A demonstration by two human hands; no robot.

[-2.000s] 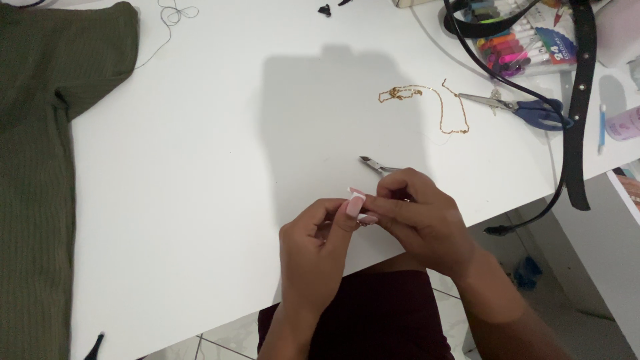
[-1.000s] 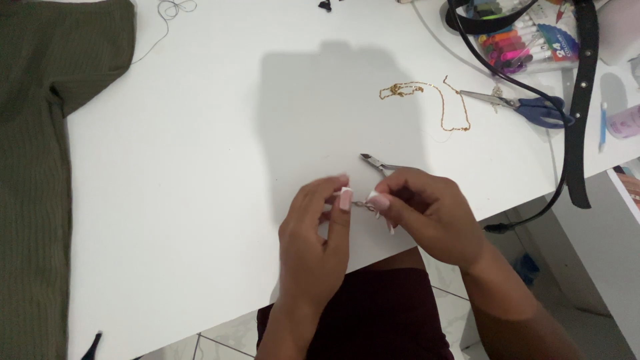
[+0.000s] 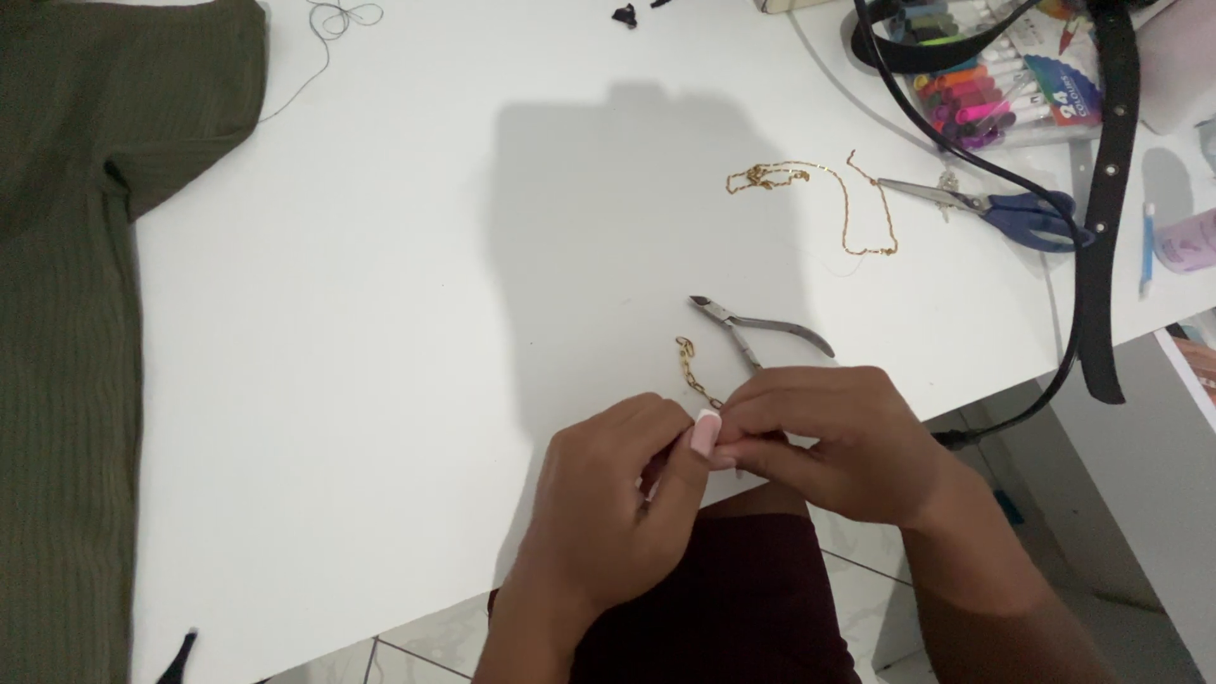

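My left hand and my right hand meet at the fingertips over the near edge of the white table. Between them they pinch one end of a short gold link chain, whose other end stretches out past the fingers over the tabletop. The fingers hide the held end. Just beyond my right hand lie metal cuticle nippers, one handle partly behind the fingers. A longer, thin gold chain rests farther back in loose loops, touching the tip of the blue-handled scissors.
A dark green ribbed garment covers the left side. Dark thread curls beside it. A black belt with eyelets, a black cable and a pack of colored markers crowd the right side. Small black scraps lie at the back.
The short gold chain now shows beyond the fingers. My hands, a little apart one second ago, have come together at the fingertips. The nippers and scissors have stayed in place.
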